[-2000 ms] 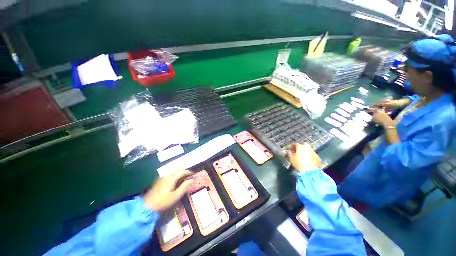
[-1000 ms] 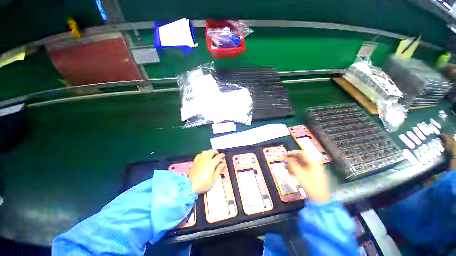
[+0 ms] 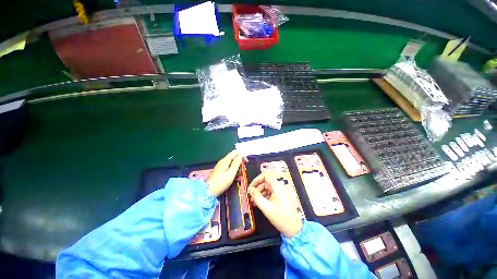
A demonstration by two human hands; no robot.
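Observation:
Several orange-red phone housings lie side by side in the black housing tray (image 3: 349, 206). One housing (image 3: 240, 210) in the tray looks tilted, its dark inner part showing. My left hand (image 3: 224, 173) is at its top end, fingertips on its upper edge. My right hand (image 3: 275, 201) is over the neighbouring housing, its fingertips curled together beside the tilted housing's right edge. Whether the right fingertips hold a small part cannot be told. Another housing (image 3: 321, 185) lies flat at the tray's right, and a separate housing (image 3: 346, 153) lies on the bench beyond the tray.
A blister tray (image 3: 395, 147) is at the right. White strips (image 3: 280, 141), a plastic bag (image 3: 240, 101) and a black gridded tray (image 3: 299, 92) lie behind the housings. A red bin (image 3: 255, 38) is at the back. More housings (image 3: 380, 246) sit low at right, below the bench edge.
The view has swung left from the co-worker. My right hand has moved from the blister tray leftward to the housing by my left hand. That housing has gone from flat to tilted.

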